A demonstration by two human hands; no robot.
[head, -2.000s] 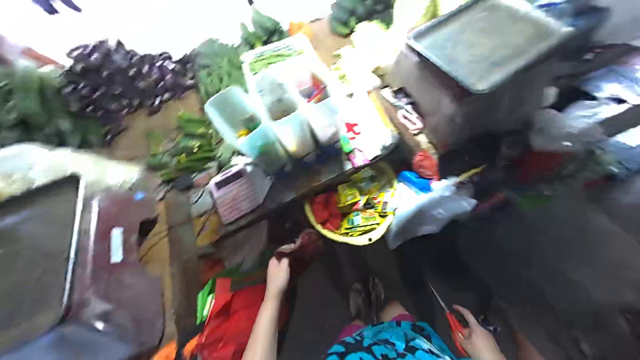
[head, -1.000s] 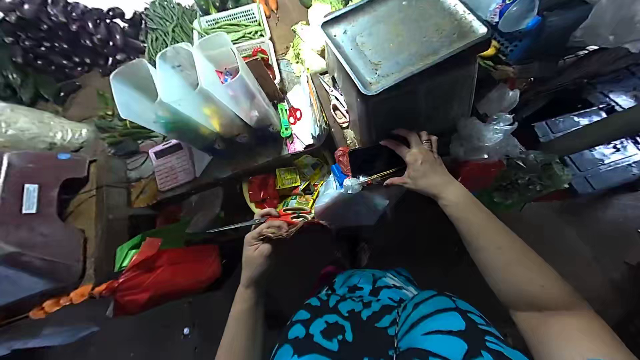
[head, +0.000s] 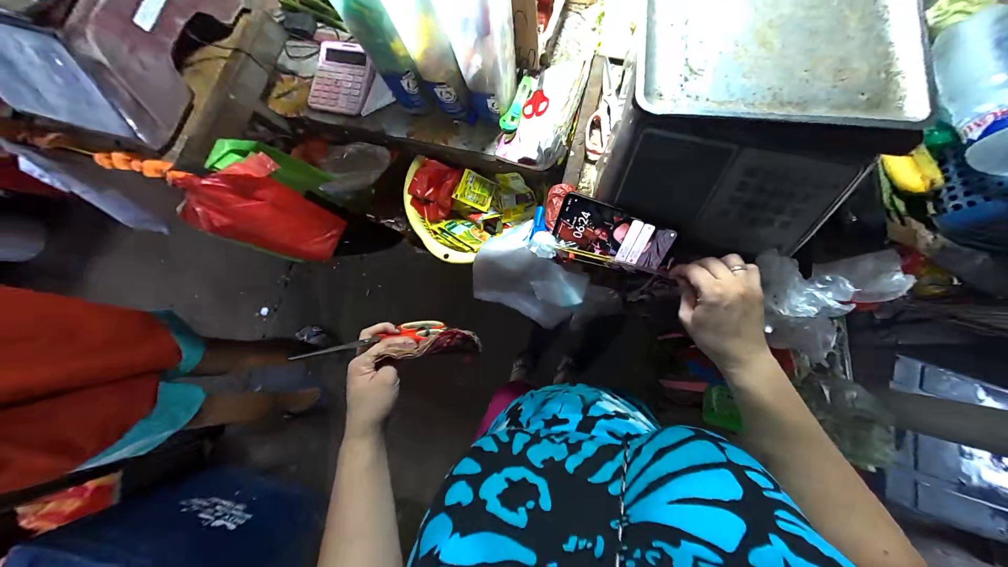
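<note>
My left hand (head: 376, 370) grips scissors with orange handles (head: 417, 331), the blades pointing left, together with a dark reddish, papery bundle (head: 449, 342). My right hand (head: 720, 303) is at the lower right corner of a smartphone (head: 616, 232) with a lit screen; its fingers are bent, and whether they grip the phone or something beside it is unclear. Left of the phone are a blue-capped pen (head: 539, 220) and a crumpled clear plastic bag (head: 524, 276). A yellow basket (head: 417, 236) holding red and yellow packets stands beyond that bag.
A metal tray (head: 780, 59) tops a dark box at the upper right. A pink calculator (head: 341, 77) and red scissors (head: 535, 103) lie on the stall shelf. A red plastic bag (head: 264, 209) hangs at the left. Another person's legs and red clothing (head: 79, 378) show at the left edge.
The phone's screen was dark one second ago and is now lit. My left hand, with the scissors, has moved away from the basket, toward my body. Another person has come into view at the left.
</note>
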